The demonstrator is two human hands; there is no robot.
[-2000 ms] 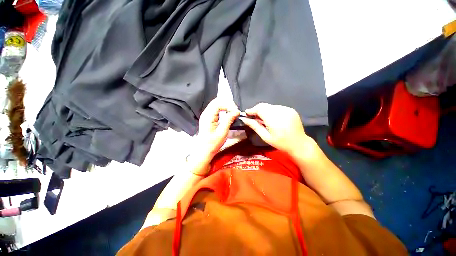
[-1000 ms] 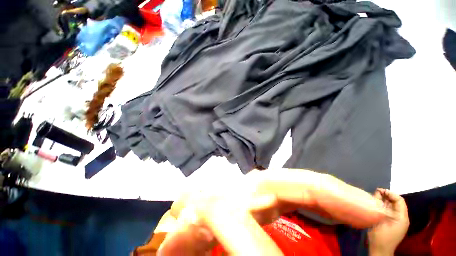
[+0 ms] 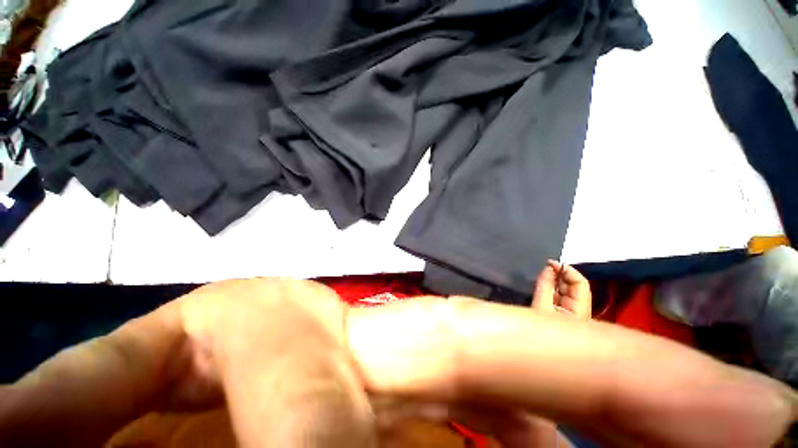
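Dark grey trousers (image 3: 516, 166) lie in a heap across the white table, with one leg (image 3: 512, 214) reaching to its near edge. My right hand (image 3: 564, 289) is small, beside that leg's hem, with curled fingers; whether it grips the cloth is unclear. My left hand (image 3: 289, 359) appears very large and blurred close to the camera. It spans the lower frame and hides the right wrist and most of the apron. What it touches cannot be seen.
The white table (image 3: 665, 175) has a long dark cloth piece (image 3: 752, 131) at right and a yellow-orange object (image 3: 766, 244) at its edge. A pale grey crumpled thing (image 3: 744, 297) covers part of something red (image 3: 652, 319). A flat dark item (image 3: 22, 203) lies at far left.
Two seconds ago both hands pinched the hem together near the apron. The left hand has since come up close to the camera; the right hand is now apart from it. The view has shifted.
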